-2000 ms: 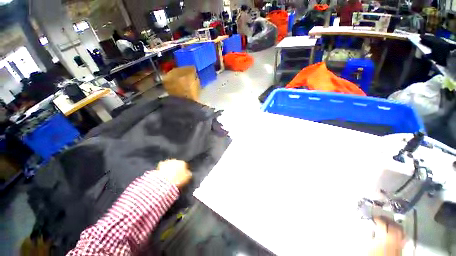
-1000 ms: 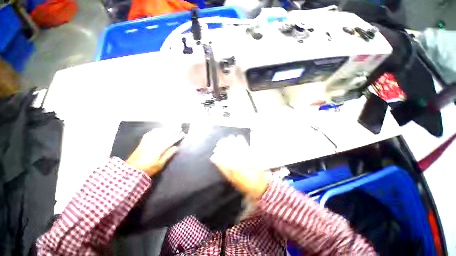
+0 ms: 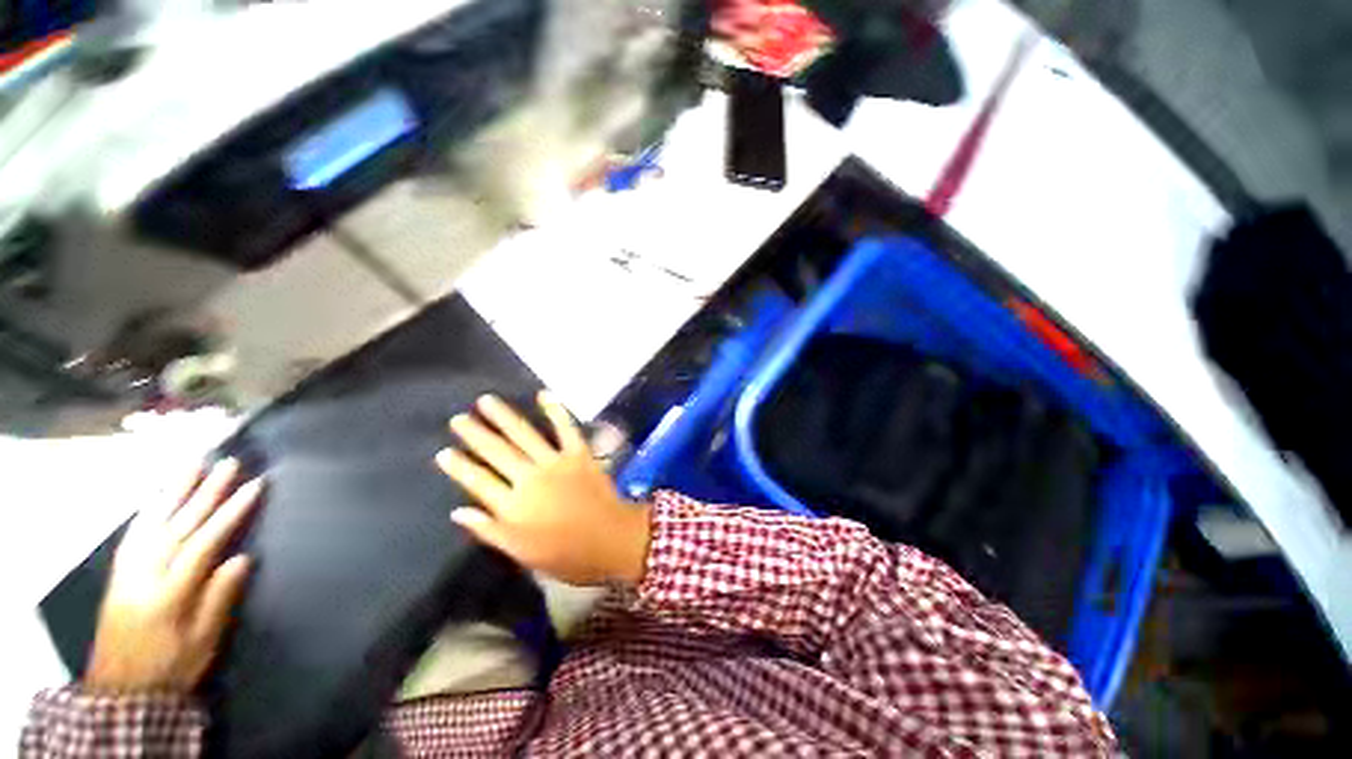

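A smooth black panel (image 3: 349,512) lies on the white sewing table (image 3: 593,289), its lower part reaching towards my lap. My left hand (image 3: 171,586) rests flat on its left part, fingers apart. My right hand (image 3: 546,497) lies on its right part with fingers spread. Neither hand grips the panel. The white sewing machine (image 3: 297,274) with a dark control panel and lit screen stands just beyond the panel. The needle area at the left is blurred.
A blue crate (image 3: 771,378) holding black pieces (image 3: 949,460) is at the right beside my lap. A black smartphone (image 3: 756,131), a red patterned item (image 3: 771,33) and a slim tool (image 3: 653,267) lie beyond. A black item (image 3: 1283,334) is at far right.
The view has swung right from the black heap, past the machine, towards the crate. Both hands are now on the black panel, spread flatter and wider apart than one second ago.
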